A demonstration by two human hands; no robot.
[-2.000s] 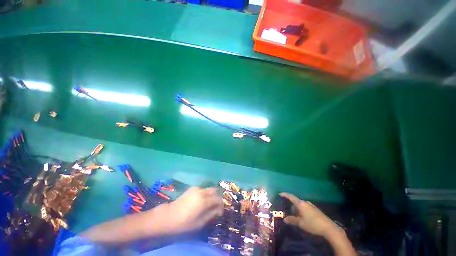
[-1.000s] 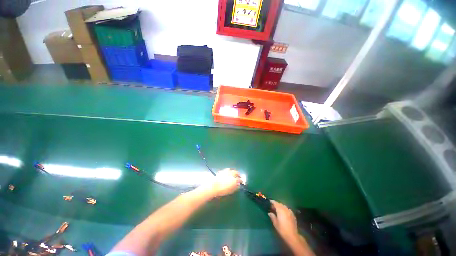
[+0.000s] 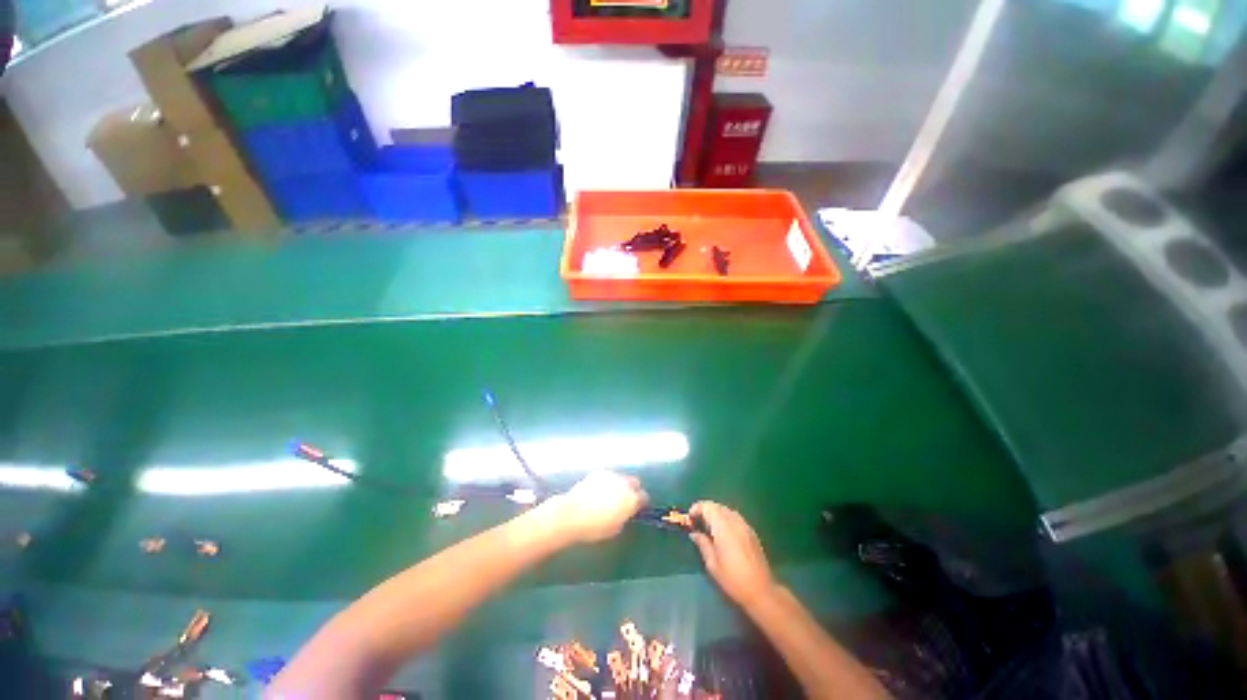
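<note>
My left hand (image 3: 602, 506) is closed on a dark wire lead (image 3: 509, 435) over the green belt. The lead's blue tip points up and away, and its other end runs between my hands. My right hand (image 3: 728, 544) pinches the copper-terminal end (image 3: 677, 518) of the lead. A small dark piece shows there, but blur hides whether it is a sleeve. Another lead (image 3: 358, 476) with a red and blue end lies on the belt left of my left hand. Copper terminals (image 3: 622, 667) are heaped at the near edge below my hands.
An orange-red tray (image 3: 602, 289) with a few black pieces stands on the far ledge. A shiny black bag (image 3: 944, 574) lies at right, near a pale machine housing (image 3: 1149, 226). More copper-ended leads (image 3: 171, 667) lie at lower left. Blue bins (image 3: 410, 189) stand behind.
Since two seconds ago, both hands have left the near heap and hold a lead over the belt. In the last second they have come closer together. The view has tilted up and belt leads have shifted left.
</note>
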